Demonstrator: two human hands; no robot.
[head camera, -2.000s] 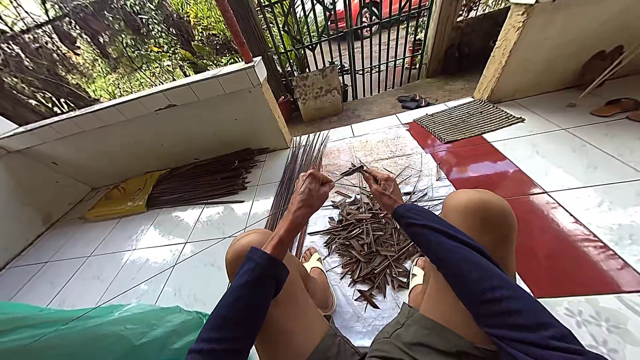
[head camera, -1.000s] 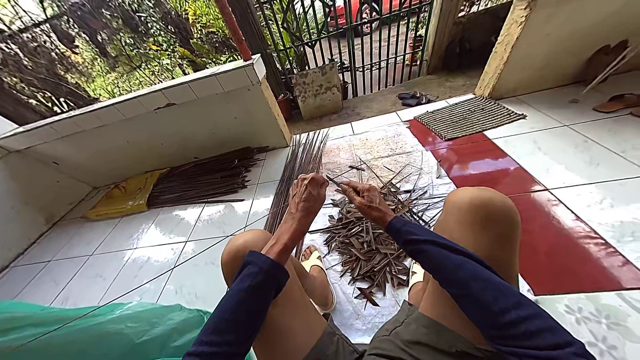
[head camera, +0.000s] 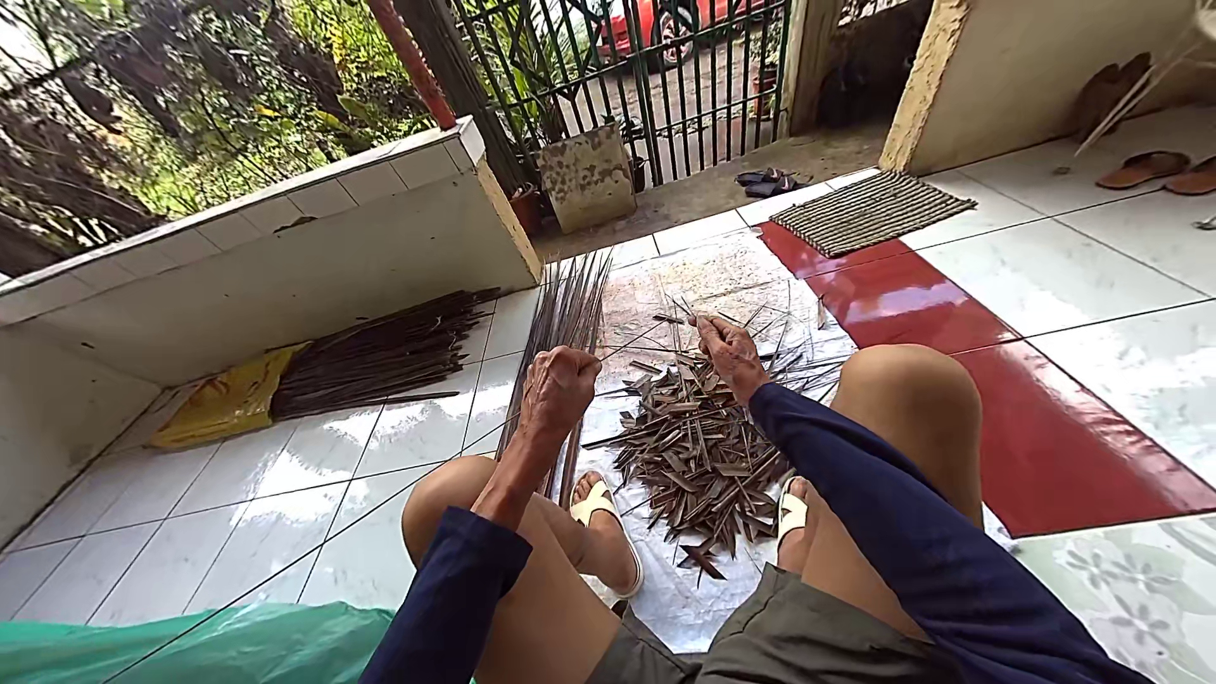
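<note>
My left hand (head camera: 559, 382) is closed around a long thin stick (head camera: 313, 553), a stripped leaf rib by its look, which trails down to the lower left; its thin tip shows just right of the fist. To the right, my right hand (head camera: 727, 350) has its thumb and fingers pinched at a small dark piece, too small to name surely. Below it a heap of short brown dry leaf scraps (head camera: 698, 446) lies on a whitish sheet (head camera: 646, 603) between my feet. Long thin sticks (head camera: 568, 309) lie beside the heap, partly behind my left hand.
Dark long leaf strips (head camera: 380, 356) lie by the low wall with a yellow sack (head camera: 228, 397) at their end. Green plastic (head camera: 199, 641) is at lower left. A woven mat (head camera: 872, 211) and sandals (head camera: 1143, 169) are at the right. A metal gate (head camera: 665, 104) stands ahead.
My hands were close together a second ago; now they are apart, with the right hand farther forward over the heap.
</note>
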